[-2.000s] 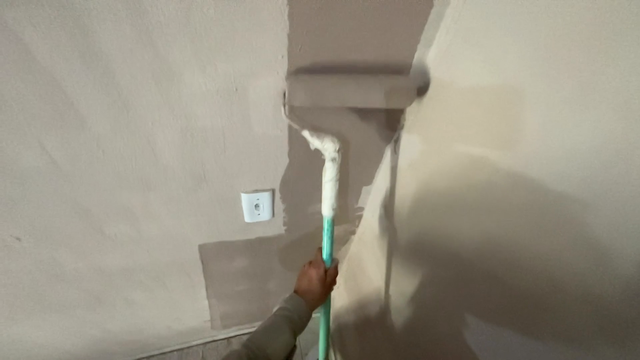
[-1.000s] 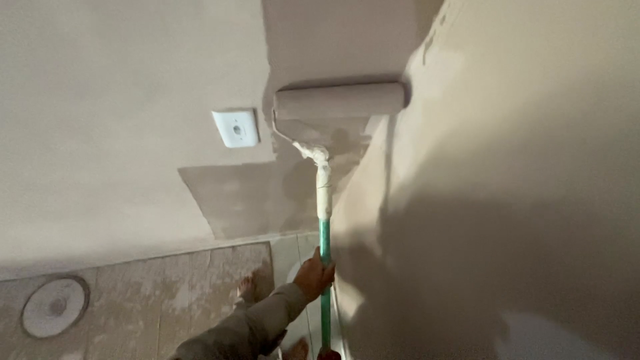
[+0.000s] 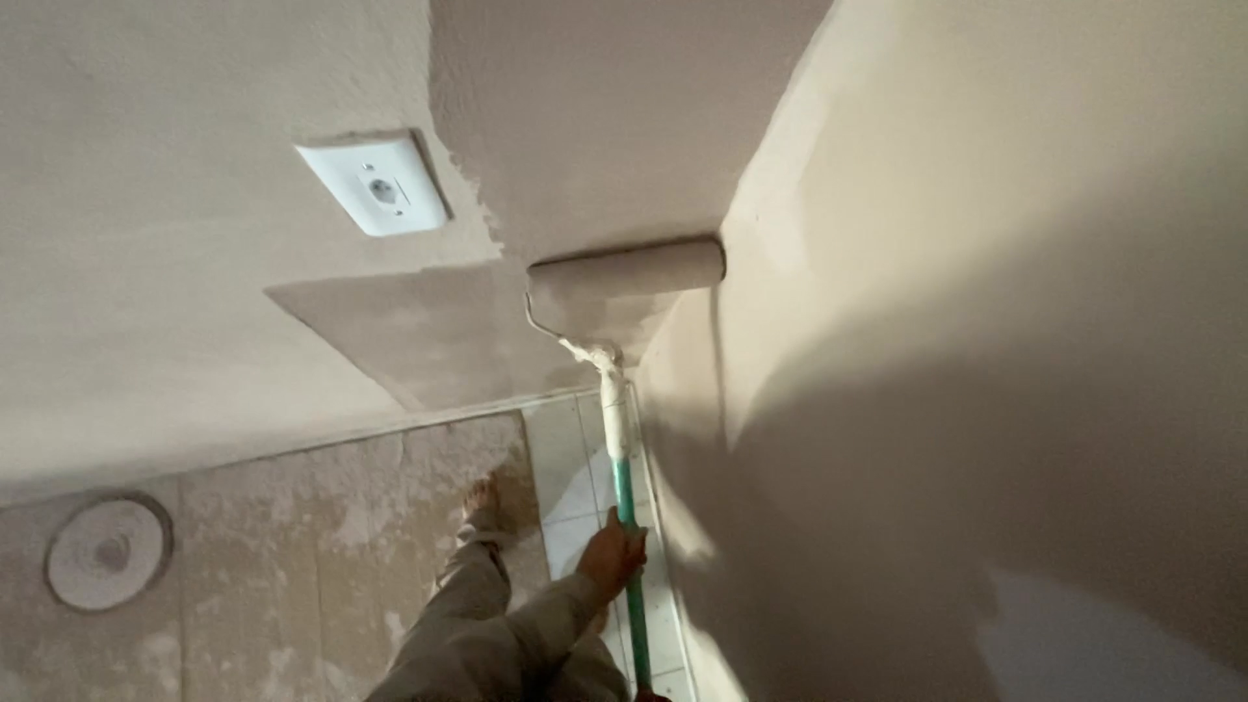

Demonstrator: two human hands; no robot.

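Note:
A paint roller (image 3: 629,265) with a brownish sleeve lies against the wall, its right end at the corner with the side wall. Its bent wire frame joins a whitish, paint-caked handle (image 3: 613,414) fixed to a green extension pole (image 3: 637,609). My left hand (image 3: 612,556) is closed around the upper part of the pole. Just a sliver of my right hand (image 3: 651,696) shows on the pole at the bottom edge. Fresh darker paint (image 3: 604,107) covers a vertical strip above the roller and a low patch (image 3: 419,336) to its left.
A white socket plate (image 3: 375,185) sits on the wall left of the painted strip. Paint-spotted sheeting (image 3: 263,546) covers part of the tiled floor (image 3: 570,468), with a round whitish lid or container (image 3: 109,553) on it. My bare foot (image 3: 480,497) stands near the sheeting's edge. The side wall (image 3: 926,244) rises on the right.
The roller has moved down the wall along the corner, from above the socket plate's level to below it. My left hand has stayed on the pole. The view has tilted down, showing more floor.

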